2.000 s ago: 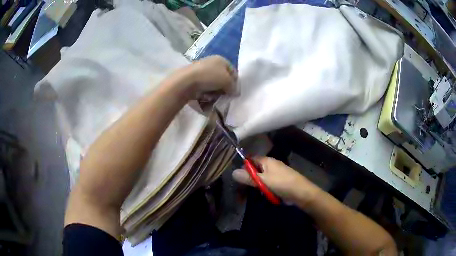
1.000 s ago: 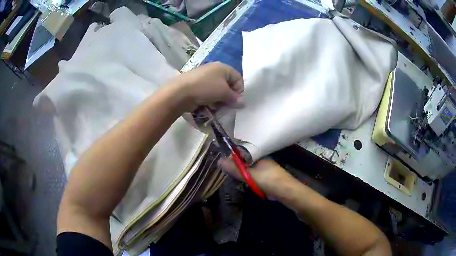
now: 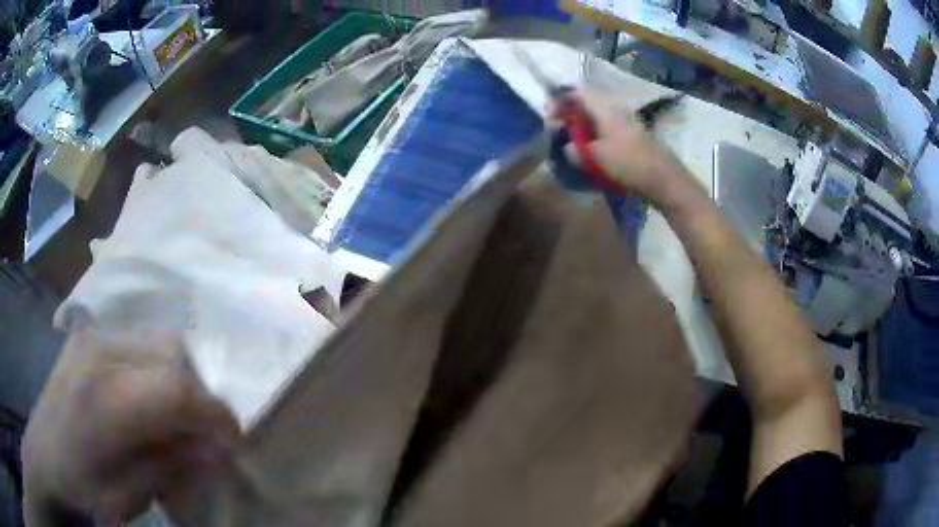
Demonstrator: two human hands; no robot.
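A large fabric panel (image 3: 577, 309), tan-brown on the face toward me, is lifted and stretched across the front, blurred. My left hand (image 3: 134, 422), low at the left and strongly blurred, grips its lower left end. My right hand (image 3: 623, 154), at the upper right, holds scissors with red handles (image 3: 582, 134), blades toward the upper left. The panel's upper corner is at this hand; whether the fingers pinch it is unclear. Pale panels (image 3: 206, 278) lie spread at the left, partly hidden behind the lifted panel.
Dark blue cloth (image 3: 443, 154) lies on the worn table behind the lifted panel. A green crate (image 3: 242, 113) with beige pieces stands beyond. An overlock machine (image 3: 834, 257) is on the table at the right. Another machine table (image 3: 185, 51) stands at the far left.
The pale panel has left the table and is now lifted with its tan face showing. My left hand moved down-left, my right hand up-right with the scissors. The view tilted up, showing more crate.
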